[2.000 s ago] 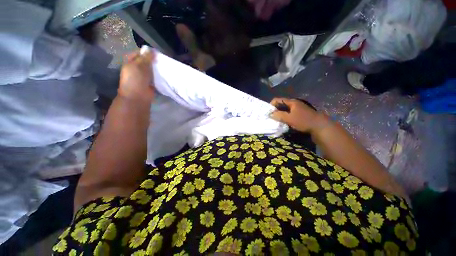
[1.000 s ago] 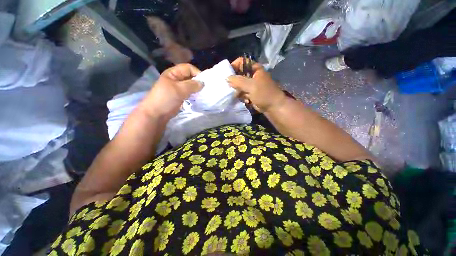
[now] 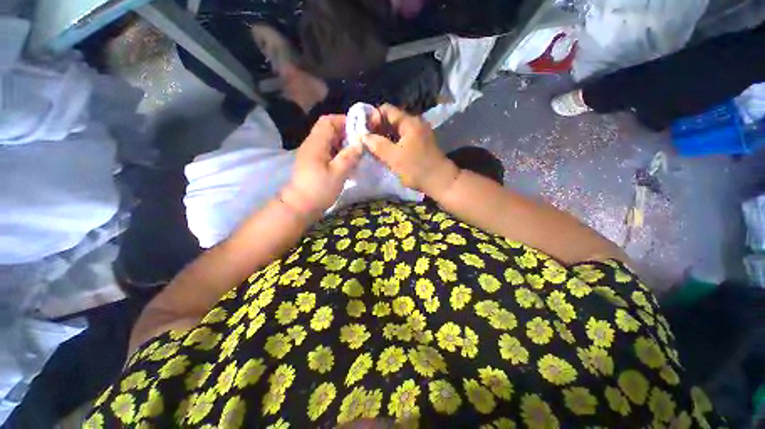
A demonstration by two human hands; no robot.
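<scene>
A white garment (image 3: 239, 180) lies across my lap, reaching out to the left under my left forearm. A small folded part of it stands up between my two hands. My left hand (image 3: 320, 163) pinches it from the left, and my right hand (image 3: 407, 151) pinches it from the right, with the fingertips close together. The cloth below is partly hidden by my hands. No snips can be made out in my right hand in this view.
Stacked white garments (image 3: 54, 180) are at the left. A pale table corner (image 3: 84, 21) is at the upper left. A person's dark-trousered leg (image 3: 671, 80) and shoe (image 3: 570, 103) are at the upper right, near a blue basket (image 3: 713, 134). Scraps litter the grey floor (image 3: 554, 167).
The garment was stretched wide between my hands, then they came together over my lap. The flat white piece is now a small fold. The dark snips seen at my right hand no longer show.
</scene>
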